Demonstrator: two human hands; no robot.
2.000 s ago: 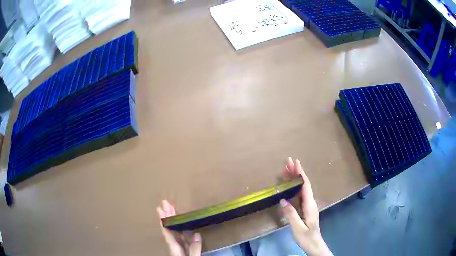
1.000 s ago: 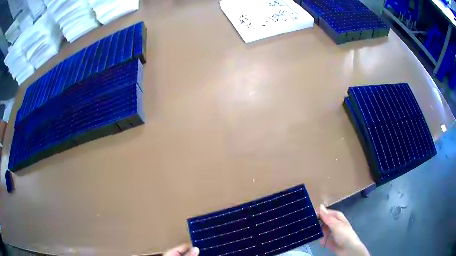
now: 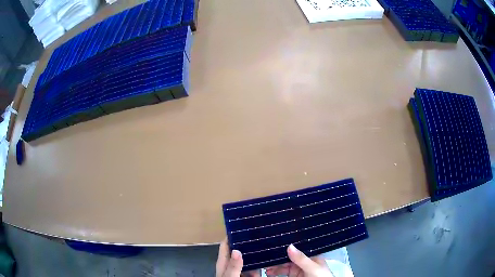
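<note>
A dark blue rectangular part-split cell (image 3: 297, 216) with pale lines lies tilted over the table's near edge, its face up. My left hand (image 3: 230, 262) grips its lower left corner, thumb on the face. My right hand (image 3: 304, 263) is at the middle of its lower edge, thumb on the face and fingers under it. Both hands are cut off by the bottom of the picture. Whether it is one cell or several together cannot be told.
A long block of stacked cut cells (image 3: 108, 81) lies at left, a small cell piece (image 3: 20, 152) near it. A stack of full cells (image 3: 456, 140) stands at the right edge. A white foam slab (image 3: 342, 10) and second cell stack (image 3: 423, 20) are at far right. A blue stool (image 3: 103, 248) is below.
The view has shifted left. The held piece was edge-on, then turned face up. My right hand has moved from its right end to its lower edge.
</note>
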